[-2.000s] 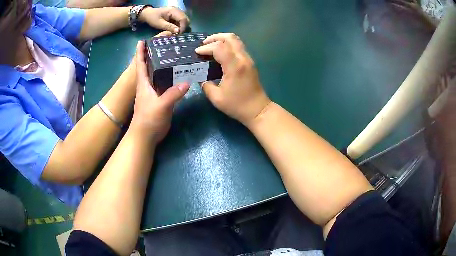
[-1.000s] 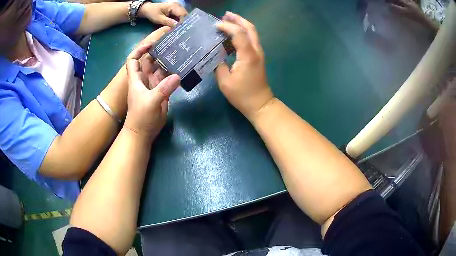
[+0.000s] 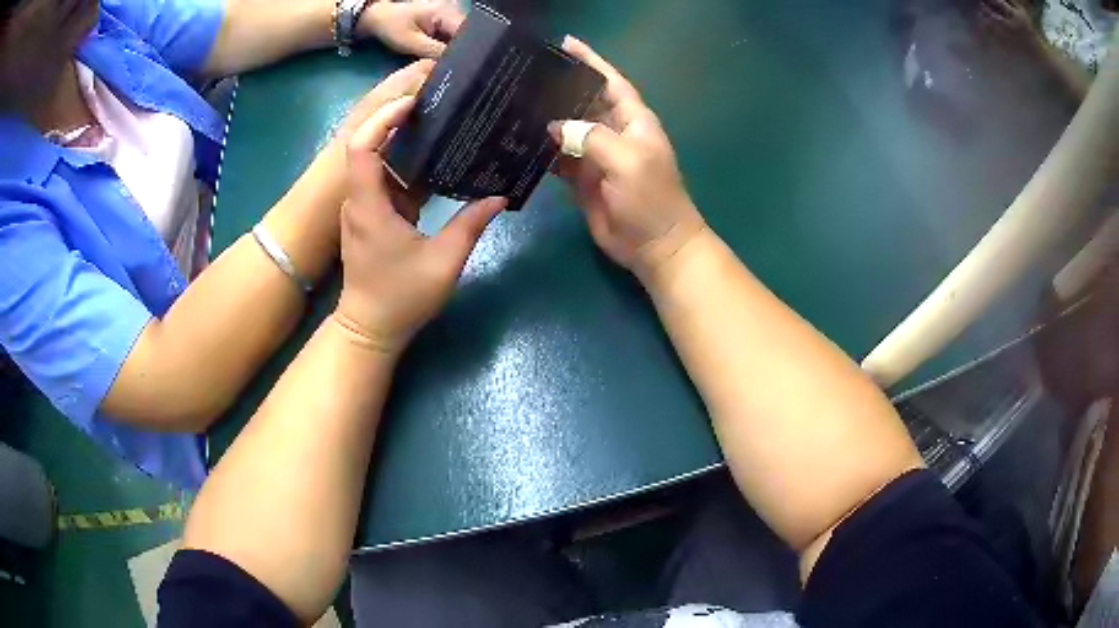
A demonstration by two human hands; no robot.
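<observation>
A black retail box with pale small printing is held tilted above the table, at the upper middle of the view. My left hand grips its left and lower side, with the thumb at the lower edge. My right hand holds its right side. A small white band shows on a finger of my right hand. The white label is not visible now.
A glossy dark-green table curves in front of me. A person in a blue shirt sits at the left, their arms beside my left hand. A pale curved pole stands at the right. Part of another person shows at the top right.
The box has turned and tilted in my hands, so a printed face and a narrow side now show and the white label is out of sight. My right hand has turned, showing the finger band.
</observation>
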